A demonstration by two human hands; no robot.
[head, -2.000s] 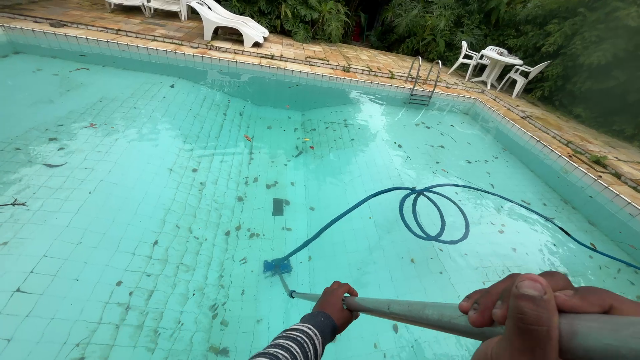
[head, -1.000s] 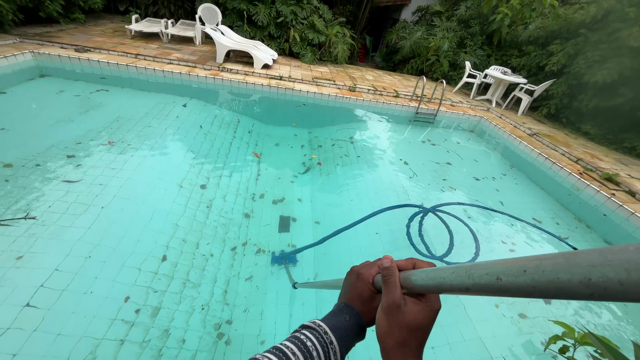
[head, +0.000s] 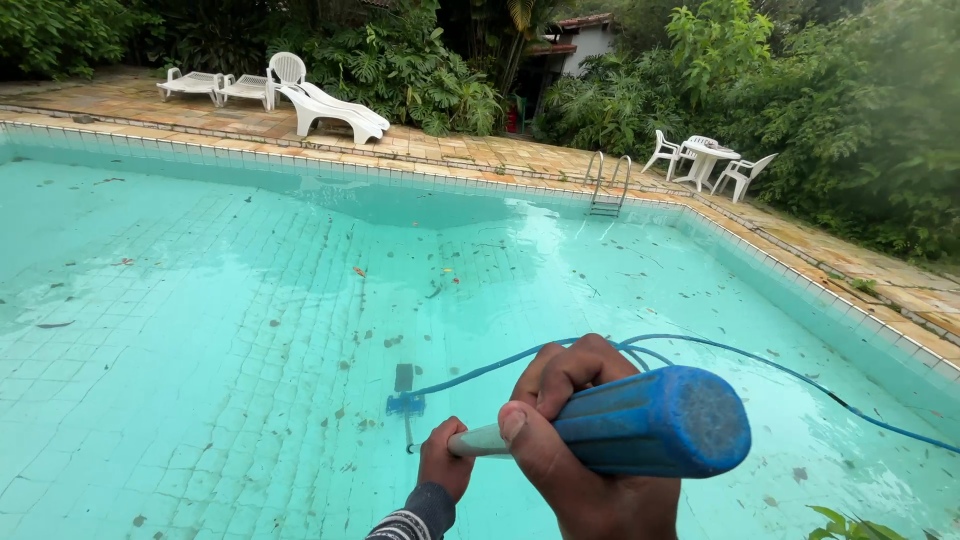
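Note:
My right hand is closed around the blue ribbed grip at the near end of a pole. Farther along, my left hand grips the grey-green pole. The pole runs down into the water to a blue pool vacuum head on the tiled pool floor. From that head a blue hose leads right, loops behind my right hand and continues toward the right pool wall. A dark square lies just beyond the head. Leaves are scattered over the floor.
A metal ladder stands at the far pool edge. Stone paving borders the pool, with white loungers at the back left and a white table with chairs at the back right. A leafy plant shows at the bottom right.
The pole's blue end grip has come into view, with my right hand around it. My hands, close together one second ago, are now apart. The view has tilted up.

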